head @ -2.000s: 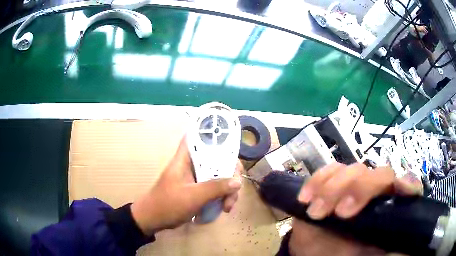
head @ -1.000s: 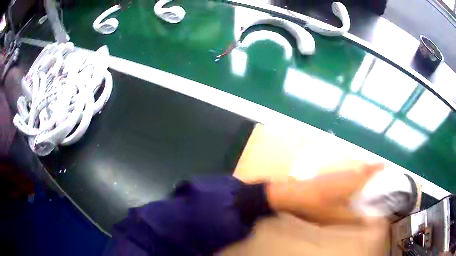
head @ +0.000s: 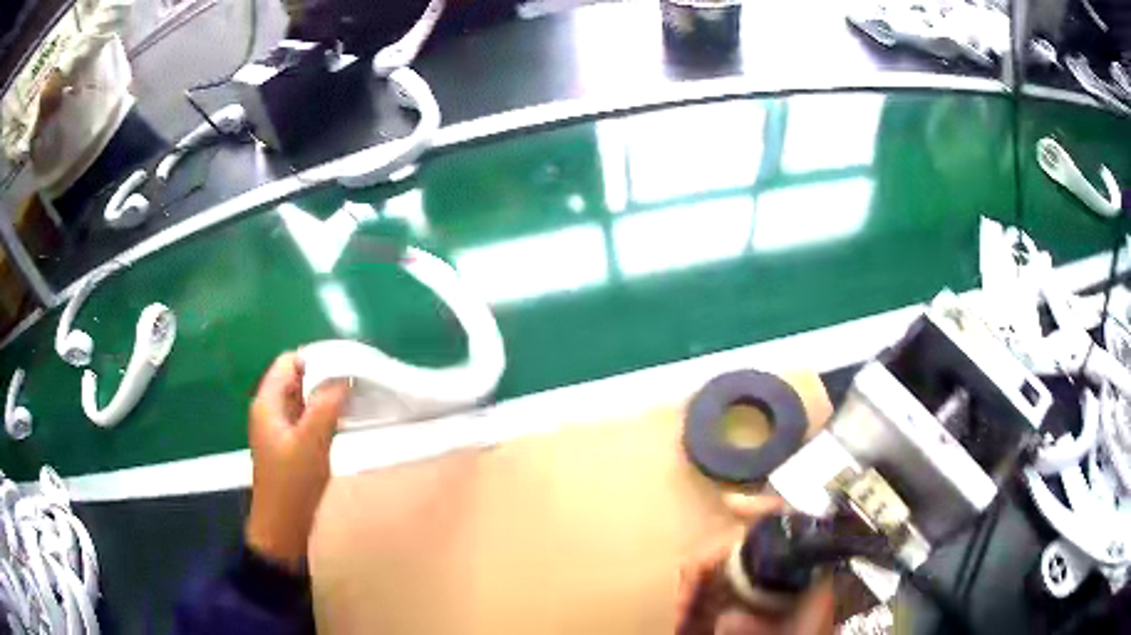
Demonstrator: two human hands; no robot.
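My left hand (head: 292,453) grips the wide end of a white curved neck fan arm housing (head: 428,385), at the near edge of the green belt. The housing curves up and back over the belt to a narrow end. My right hand (head: 757,602) is at the bottom, cut off by the frame edge, closed around the black electric screwdriver (head: 788,550). The screwdriver's nose points right, near the screw feeder (head: 924,428); its tip is hard to make out. The dark grey support ring (head: 745,426) lies flat at the back right of the cardboard mat (head: 521,546).
The green conveyor belt (head: 546,310) runs across with white units at left and far right. Piled housings lie at lower left (head: 44,558) and on the right (head: 1091,459). Beyond the belt, a dark bench holds more white parts and a black round container (head: 701,27).
The view has swung back right. My left hand now holds a housing by its wide end at the belt's edge. My right hand with the screwdriver is in view again, lower than in the earliest frame.
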